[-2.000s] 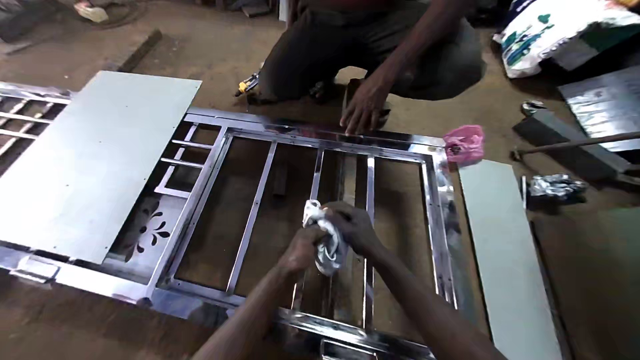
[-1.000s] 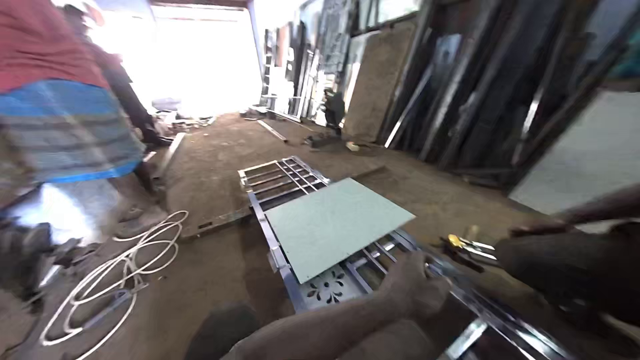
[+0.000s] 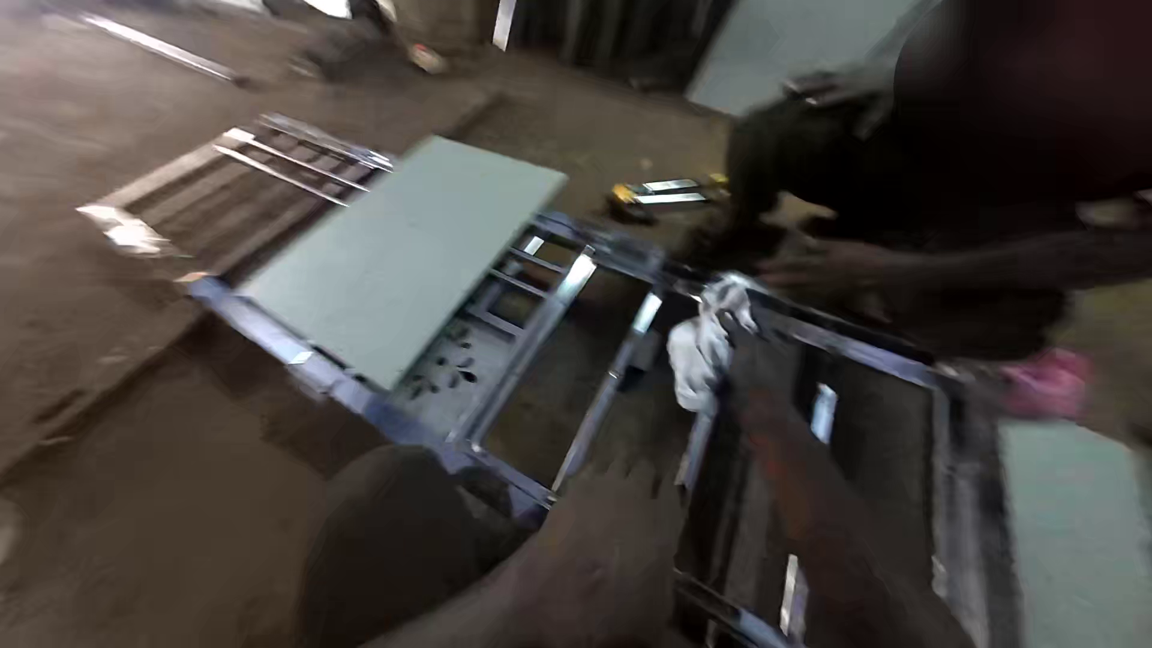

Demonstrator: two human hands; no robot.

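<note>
A metal grille frame with shiny bars lies low across the view. My right hand is shut on a crumpled white cloth, against one of the bars near the frame's far rail. Nearer to me, my left hand is over the bars, blurred, its fingers seeming apart with nothing seen in them. A pale grey-green flat panel lies across the frame's left part, beside a plate with a dark petal-shaped cutout pattern.
Across the frame a person crouches, a hand near the far rail. Yellow-handled tools lie on the ground beyond the frame. At the right are a pink bag or cloth and another pale panel. A metal bar lies at the upper left.
Two seconds ago both my hands were together at the white cloth; now the right one holds it and the left is apart from it. The view has swung away and back.
</note>
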